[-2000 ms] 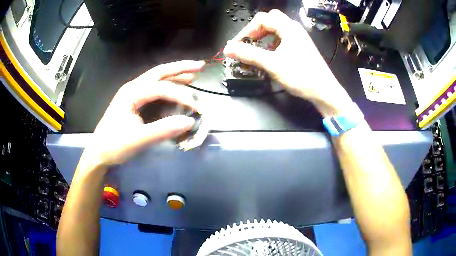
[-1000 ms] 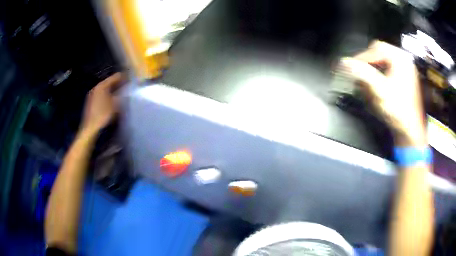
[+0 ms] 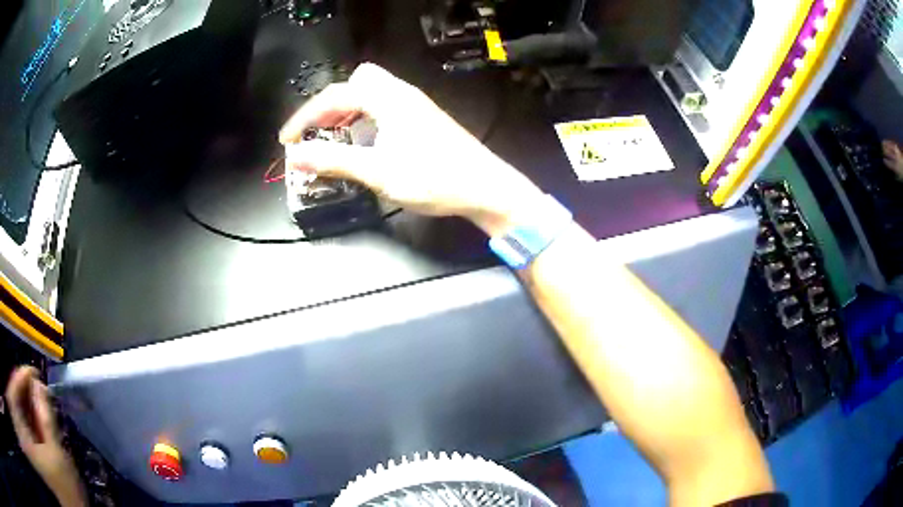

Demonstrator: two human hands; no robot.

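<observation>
My right hand (image 3: 381, 149) reaches over the fixture (image 3: 337, 213), a black block with a silvery top and a thin red wire at its left. Thumb and fingers close around a small silvery and black module (image 3: 327, 134) at the fixture's top; the fingers hide part of it, and whether it is fully seated cannot be told. My left hand (image 3: 38, 416) is at the far left edge, low beside the panel's left end, partly cut off by the picture's edge; what its fingers hold cannot be seen.
A grey panel (image 3: 396, 386) carries a red emergency stop (image 3: 166, 461), white button (image 3: 213, 456) and orange button (image 3: 269, 449). A fan (image 3: 446, 485) is bottom centre. Right are a pocket tray (image 3: 792, 267), warning label (image 3: 614, 148) and another person's hand (image 3: 894, 158). A black housing (image 3: 149, 99) stands left.
The view has swung left, then right. My left hand has moved from in front of the fixture, where it held a small part, down to the far left. My right hand has stayed at the fixture.
</observation>
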